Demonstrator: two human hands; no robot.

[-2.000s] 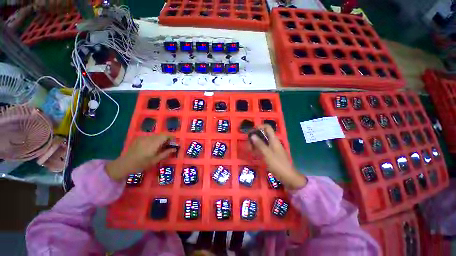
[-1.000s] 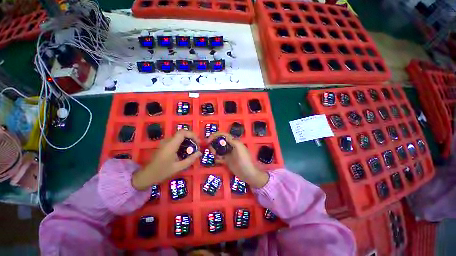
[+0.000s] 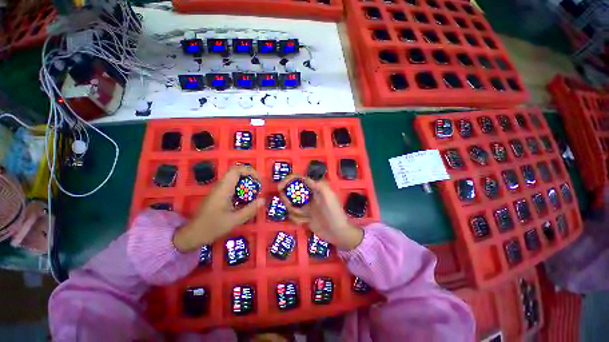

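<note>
My left hand (image 3: 220,210) holds a smartwatch body (image 3: 247,190) in its fingertips, above the working tray. My right hand (image 3: 322,212) holds another smartwatch body (image 3: 297,192) close beside it, not touching. Both screens face up and show a cluster of coloured icon dots. The red-orange working tray (image 3: 259,264) lies below, its pockets holding watches, some dark and some with lit white and coloured digits. My hands and sleeves hide some of its pockets.
A side tray (image 3: 491,256) of watches and a paper slip (image 3: 419,168) lie at right. Stacked trays (image 3: 441,95) stand at the far side. Charging watches (image 3: 244,81) glow in two rows on a white sheet (image 3: 327,50). Tangled cables (image 3: 50,100) and a pink fan (image 3: 33,224) are at left.
Since two seconds ago, my hands have come together over the tray's middle with a watch in each. Both held screens changed from one orange dot to coloured icon clusters within the last second.
</note>
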